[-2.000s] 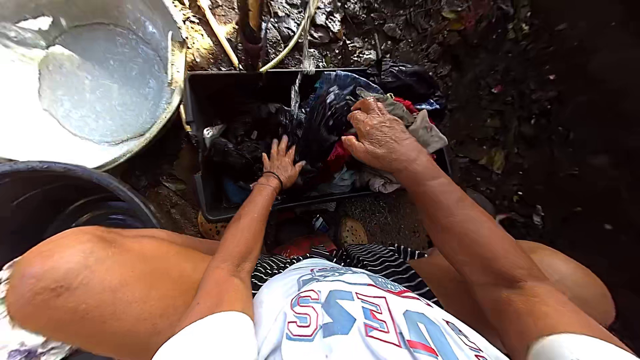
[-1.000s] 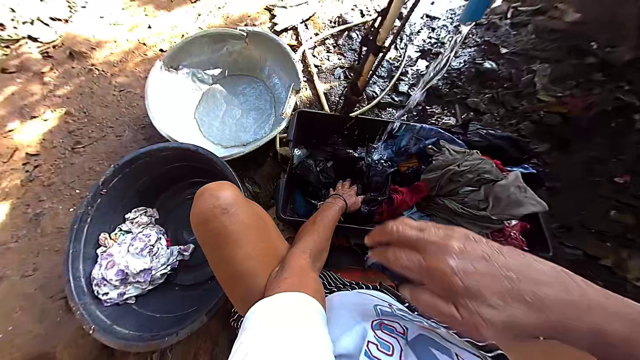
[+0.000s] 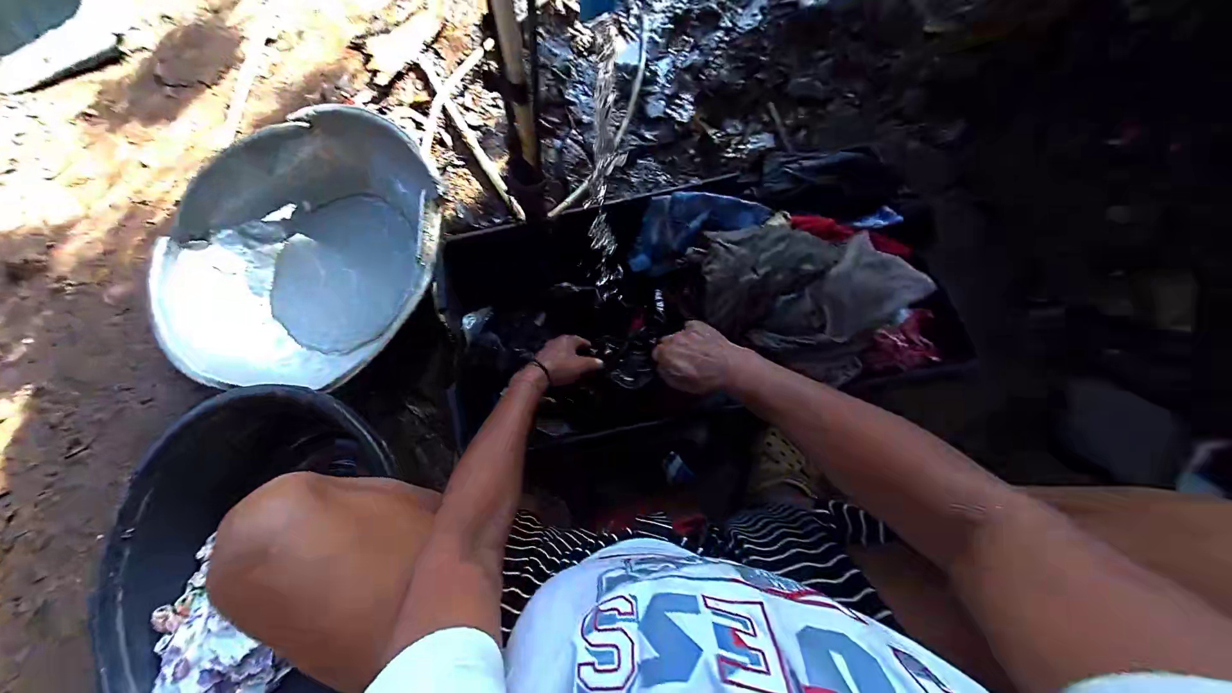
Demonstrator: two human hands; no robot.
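A black rectangular tub (image 3: 587, 435) lies in front of me with wet clothes in it. My left hand (image 3: 570, 361), a dark band at its wrist, is over the left half, fingers curled at dark wet cloth (image 3: 630, 361). Close to its right, my right hand (image 3: 695, 358) is closed on the same dark cloth, as far as the shadow lets me see. Water (image 3: 604, 164) falls into the tub just beyond my hands. Grey cloth (image 3: 770, 279), a blue cloth (image 3: 688, 221) and red cloth (image 3: 905, 342) are heaped at the tub's right.
A metal basin (image 3: 168, 318) with cloudy water stands at the left. Nearer me, a round black tub (image 3: 120, 558) holds a patterned white cloth (image 3: 217, 635). Behind the rectangular tub rise a pole (image 3: 515, 87) and sticks on wet, leafy ground.
My right hand, raised in front of me a second ago, is now down in the tub near my left hand. The view has shifted.
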